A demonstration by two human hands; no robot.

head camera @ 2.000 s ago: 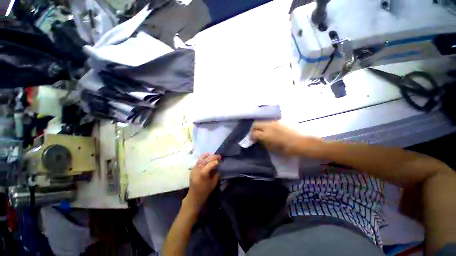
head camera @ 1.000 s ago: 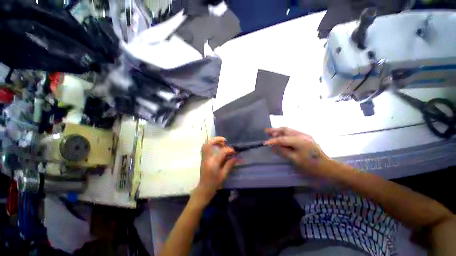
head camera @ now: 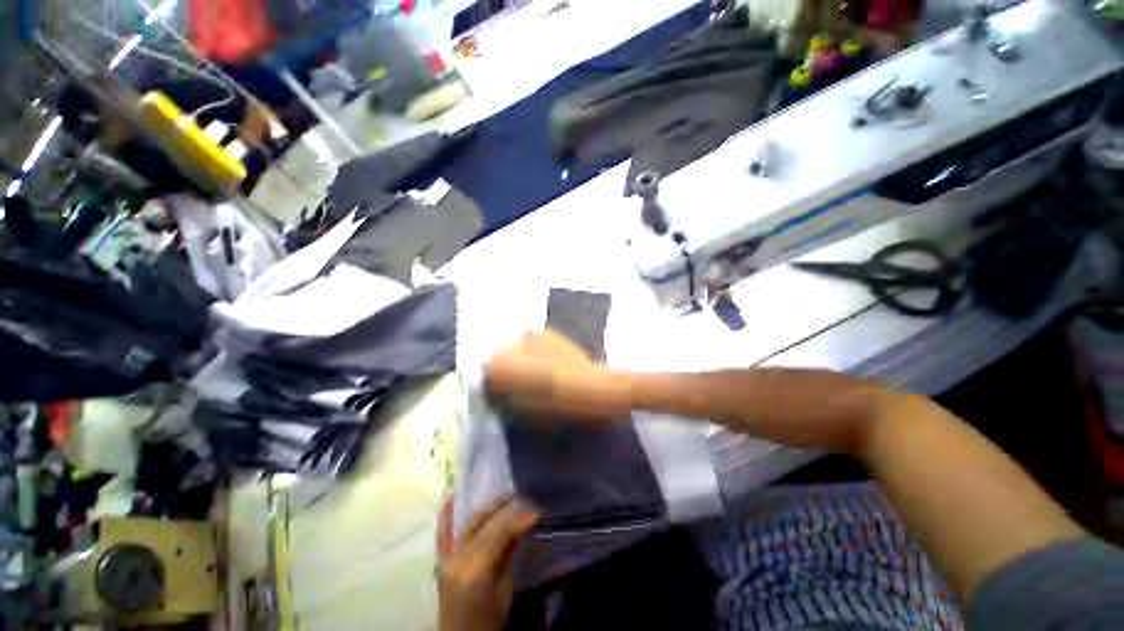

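A dark grey garment panel (head camera: 579,475) lies over the front edge of the white table, with pale cloth (head camera: 684,466) showing at its sides. A narrow grey piece (head camera: 579,318) sticks out beyond it towards the back. My right hand (head camera: 555,377) is blurred and lies over the upper left part of the panel; its fingertips are unclear. My left hand (head camera: 483,550) rests at the panel's lower left corner, fingers on the cloth edge; whether it grips is unclear.
The white sewing machine (head camera: 789,185) stands at the right, with black-handled scissors (head camera: 912,277) beside it. A fanned pile of cut pieces (head camera: 308,382) lies at left. Dark navy cloth (head camera: 530,160) is behind. A cream second machine (head camera: 142,569) stands at the lower left.
The view has swung, showing more of the area behind the machine. The panel now lies spread with its pale side pieces showing. My right hand has moved up over it; my left is at its lower corner.
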